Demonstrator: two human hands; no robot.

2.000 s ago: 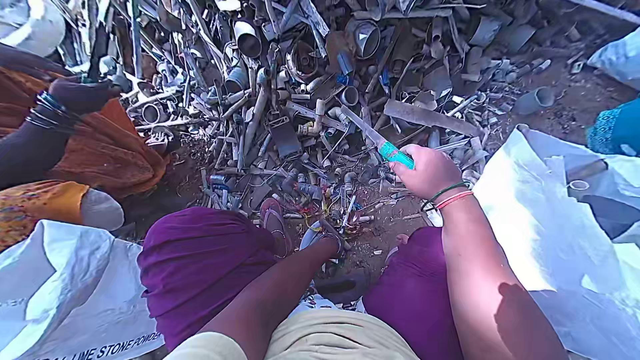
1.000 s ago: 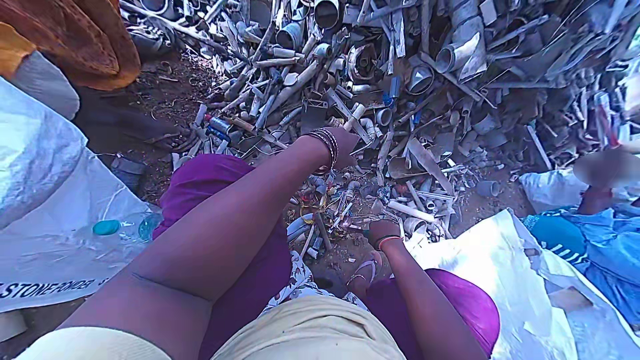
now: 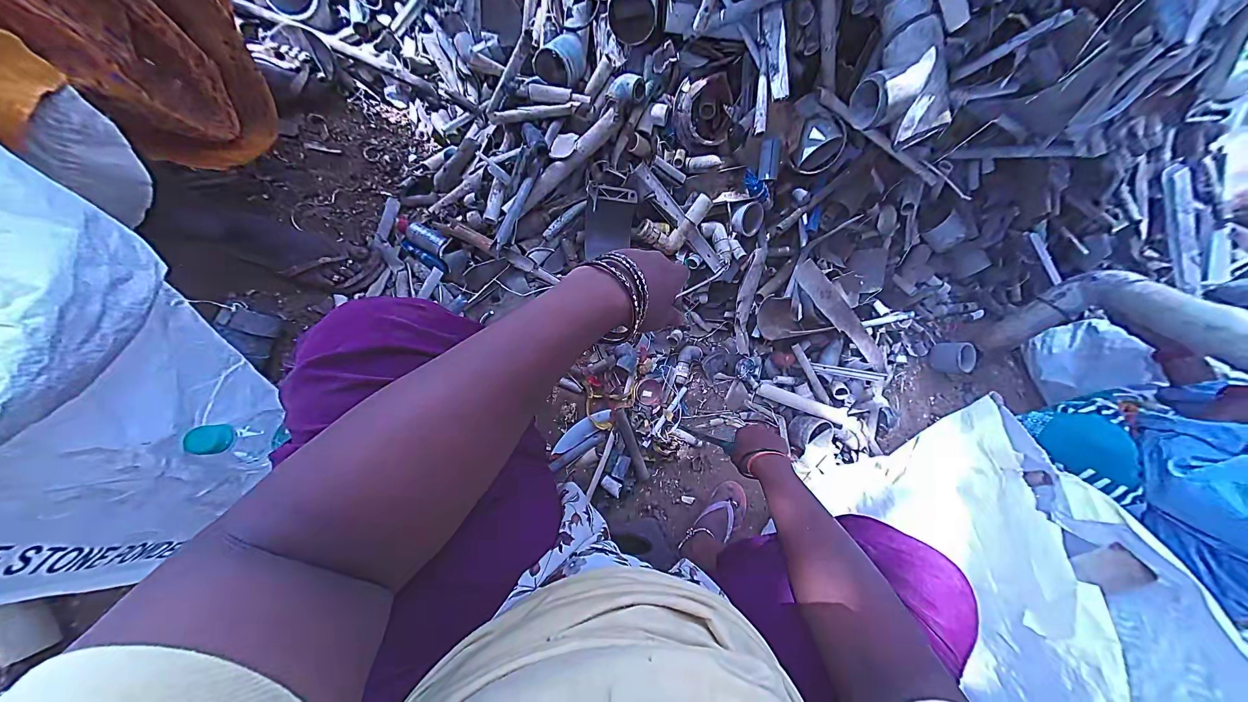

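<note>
My left hand point(image 3: 661, 288), with dark bangles at the wrist, is over the near part of a heap of scrap plastic pipes and fittings point(image 3: 585, 146). Its fingers are mostly hidden by the back of the hand, so whether it grips a piece is unclear. Lower and to the right, my right hand point(image 3: 760, 445), wearing an orange band, is closed around the teal handle of a long-bladed tool, probably a knife point(image 3: 690, 437). The blade points left over small mixed scraps point(image 3: 648, 392) between my feet. A pale pipe length point(image 3: 804, 402) lies just above the right hand.
White woven sacks point(image 3: 88, 390) point(image 3: 955, 487) flank me, the left one under a plastic bottle with a green cap point(image 3: 209, 440). Another person's orange cloth point(image 3: 175, 78) is at upper left; a person in blue clothing point(image 3: 1194, 487) is at right. A short grey pipe point(image 3: 953, 358) lies on soil.
Since two seconds ago my right hand has come down from the heap toward my feet with the tool, and my left hand has reached forward to the heap. The view has shifted.
</note>
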